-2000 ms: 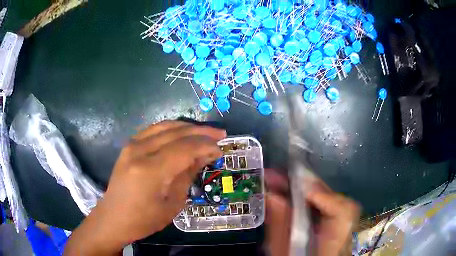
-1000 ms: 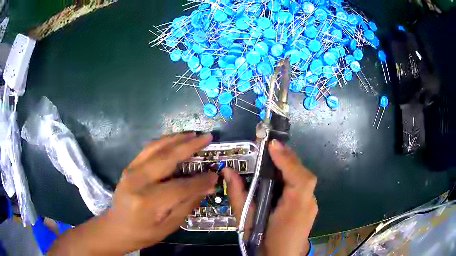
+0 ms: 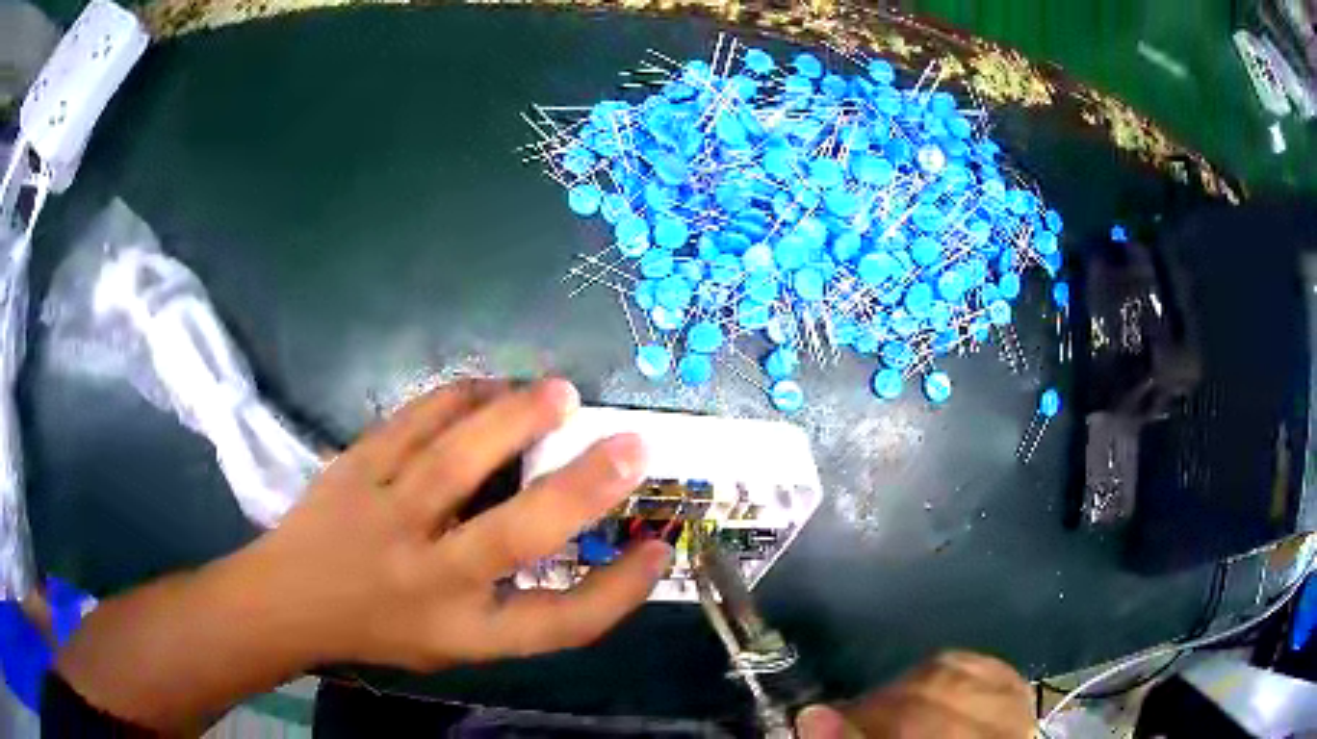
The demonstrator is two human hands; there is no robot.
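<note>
A white power strip housing point(image 3: 722, 451) is tilted up in front of me, its open side with the board facing me. My left hand point(image 3: 477, 534) holds it from the left, fingers over its top wall and inside edge. My right hand point(image 3: 924, 707), partly cut off by the bottom edge, holds the soldering iron point(image 3: 748, 635). The iron's tip reaches into the housing near the yellow transformer point(image 3: 690, 549); exact contact cannot be told. A blue component point(image 3: 597, 549) shows inside at the left.
A pile of blue varistors point(image 3: 809, 217) lies beyond the housing. A bagged cord point(image 3: 188, 361) lies at left, a white socket unit point(image 3: 84, 94) at upper left. A black blocky object point(image 3: 1213, 390) stands at right. A worn rail point(image 3: 997, 72) borders the green conveyor.
The housing has been tilted up from lying flat. The iron has swung from pointing away over the pile to pointing into the housing. The camera view has shifted, showing more of the rail.
</note>
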